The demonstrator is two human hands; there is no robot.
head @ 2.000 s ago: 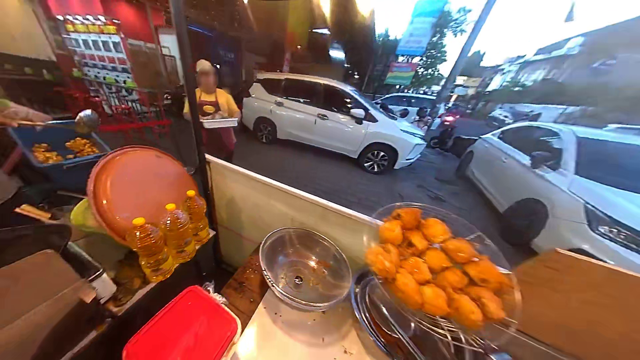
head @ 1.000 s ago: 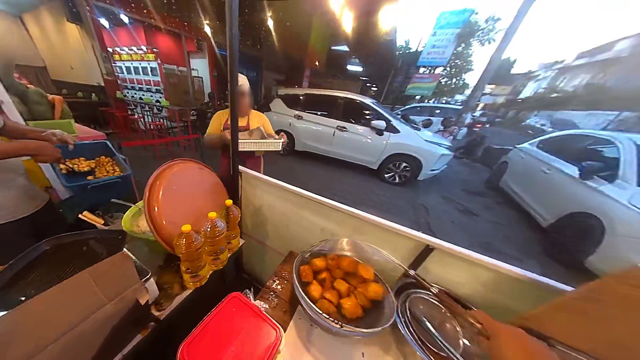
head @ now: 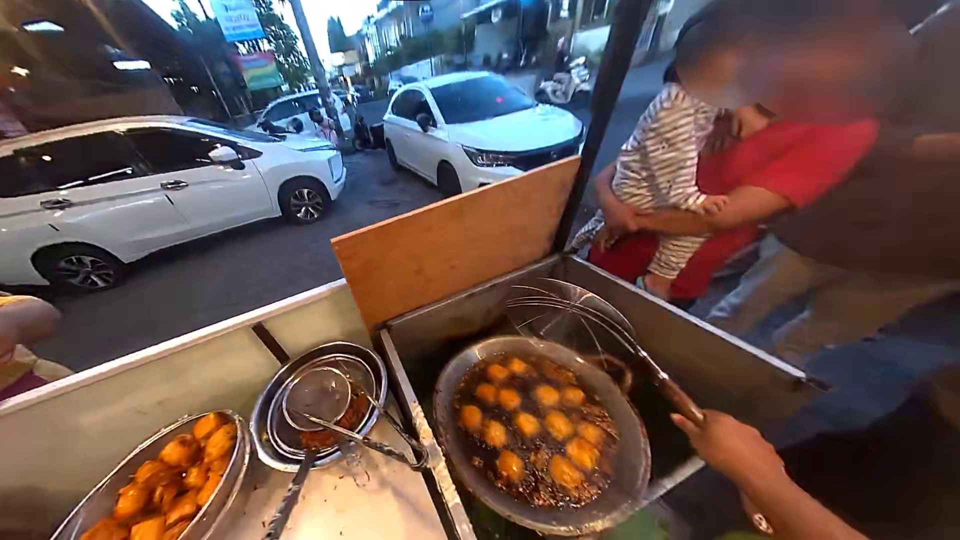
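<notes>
My right hand (head: pixel 739 450) is closed around the wooden handle of a wide wire skimmer (head: pixel 574 311), whose round basket sits over the far rim of a wok (head: pixel 637 457). Several golden fritters (head: pixel 559 425) float in dark bubbling oil in the wok. My left hand is not in view. At the lower left, a clear bowl (head: pixel 238 472) holds fried orange pieces (head: pixel 180 452). Between bowl and wok stand nested metal bowls (head: pixel 274 442) with a small strainer, brown crumbs and metal tongs (head: pixel 360 439).
A wooden board (head: pixel 457 240) stands behind the wok, beside a dark post (head: pixel 611 112). Metal walls (head: pixel 697 330) surround the wok. Just beyond them, a person in red (head: pixel 802 165) holds a child (head: pixel 660 157). Parked white cars (head: pixel 487 120) line the street.
The view has swung right, bringing the wok into sight. The clear bowl was bare but for crumbs two seconds ago, with fritters in the skimmer above; it now holds fried pieces, and the skimmer has none.
</notes>
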